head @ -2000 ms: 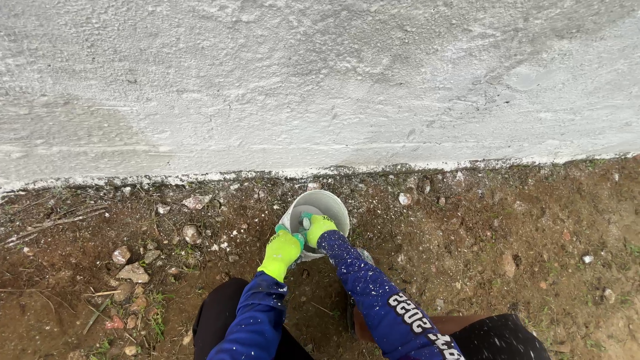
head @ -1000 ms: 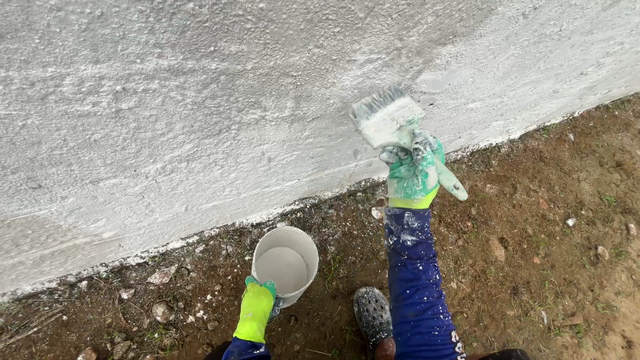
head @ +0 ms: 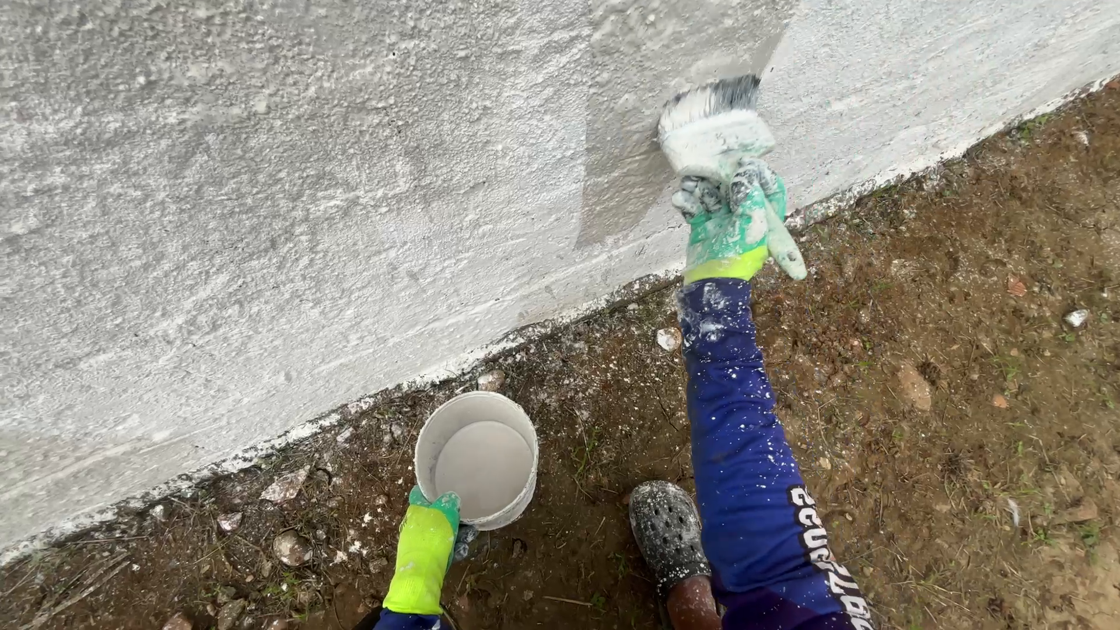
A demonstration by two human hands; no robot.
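My right hand, in a paint-smeared green and yellow glove, grips a wide paintbrush whose head is coated white. Its bristles, dark at one end, lie against the rough wall, beside a darker grey patch. My left hand, gloved the same way, holds the rim of a white plastic bucket at its lower left. Pale, thin-looking paint fills part of the bucket; how deep it is cannot be told.
Bare brown soil with paint spots, grass tufts and several stones runs along the foot of the wall. A paint-speckled dark clog is on one foot, between the bucket and my right sleeve.
Two seconds ago both hands were at the bucket. My right hand then came out to the wall with the brush, which has since moved on along it. My left hand stays at the bucket.
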